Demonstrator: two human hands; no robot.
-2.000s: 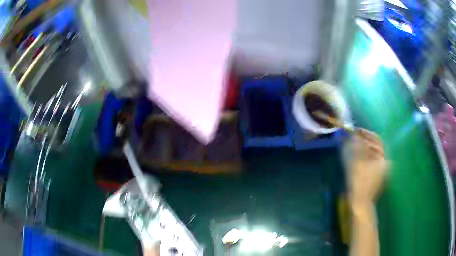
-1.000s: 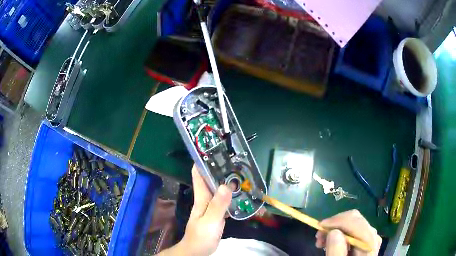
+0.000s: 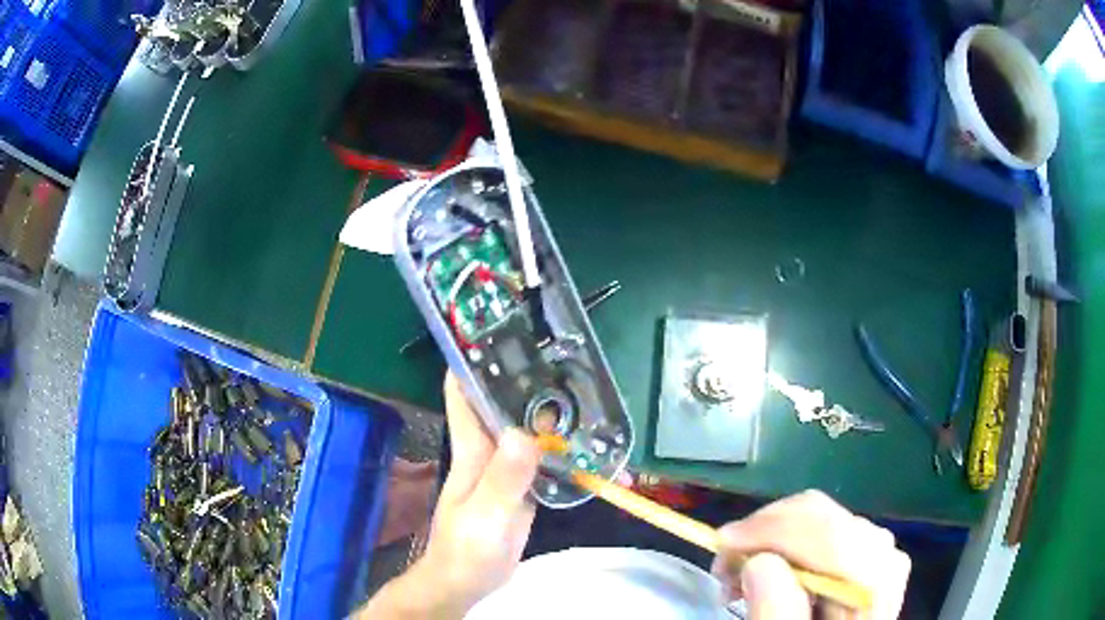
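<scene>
My left hand holds the round-ended silvery lock housing by its lower end, above the bench. Its open back faces up and shows a green board, red and white wires and a round ring opening. A long white strip sticks out of it. My right hand grips the wooden stick of the grease brush. The brush's orange tip is at the lower rim of the ring opening, close to my left thumb.
A fixture block and keys lie right of the housing. Blue-handled pliers and a yellow handle lie farther right. The grease pot, brown parts tray and red-black box stand behind. A blue cylinder bin is at left.
My right hand has brought the brush from the grease pot to the housing. Since one second ago, the tip has shifted from the ring's right side to its lower rim.
</scene>
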